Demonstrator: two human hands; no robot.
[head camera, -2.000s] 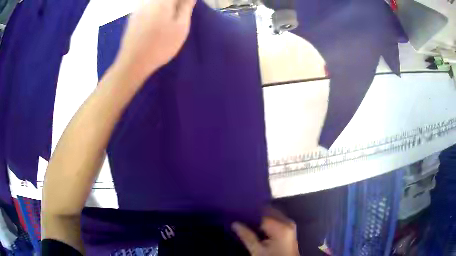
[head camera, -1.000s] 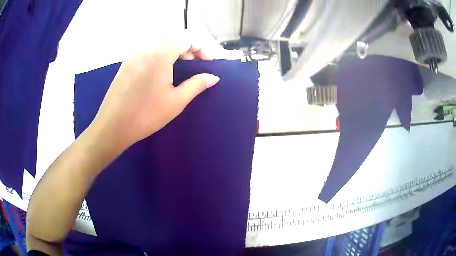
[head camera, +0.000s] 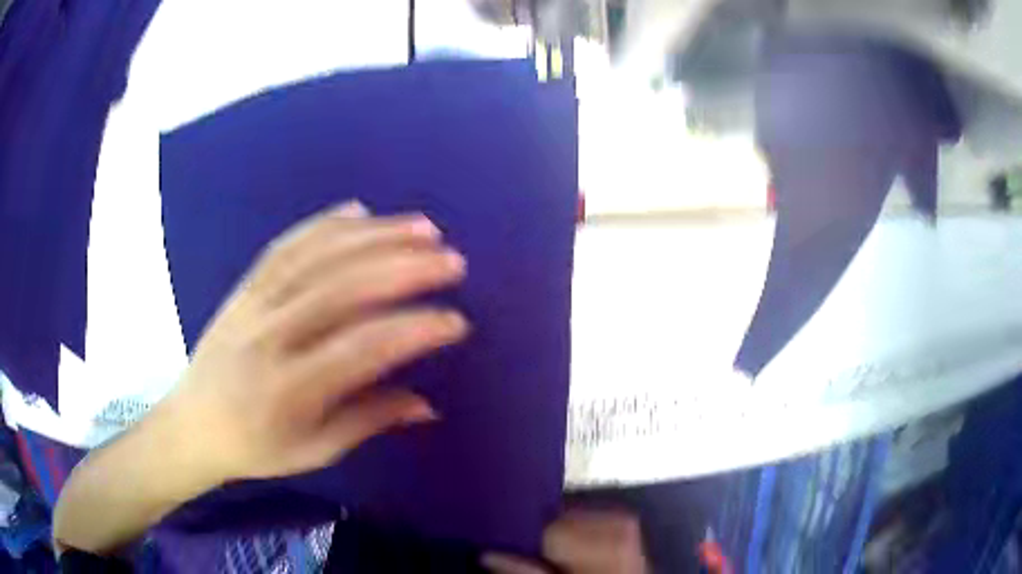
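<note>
A dark purple cut panel (head camera: 493, 224) lies flat on the machine table, its top right corner at the blurred presser foot (head camera: 549, 51). My left hand (head camera: 325, 325) rests over the middle of the panel with its fingers apart. My right hand (head camera: 594, 540) is at the bottom edge of the picture, cut off and blurred, at the panel's lower right edge; its fingertips are partly hidden, and it appears to hold the cloth there.
A pointed purple piece (head camera: 824, 191) lies right of the needle. More purple cloth (head camera: 50, 191) lies at the far left. The white table (head camera: 672, 415) has a curved front edge with ruler marks. A blue basket (head camera: 801, 516) stands below it. The machine head is blurred above.
My left hand has moved down from the panel's top edge to its middle, and its fingers have spread. My right hand has come into view at the bottom. The view has shifted.
</note>
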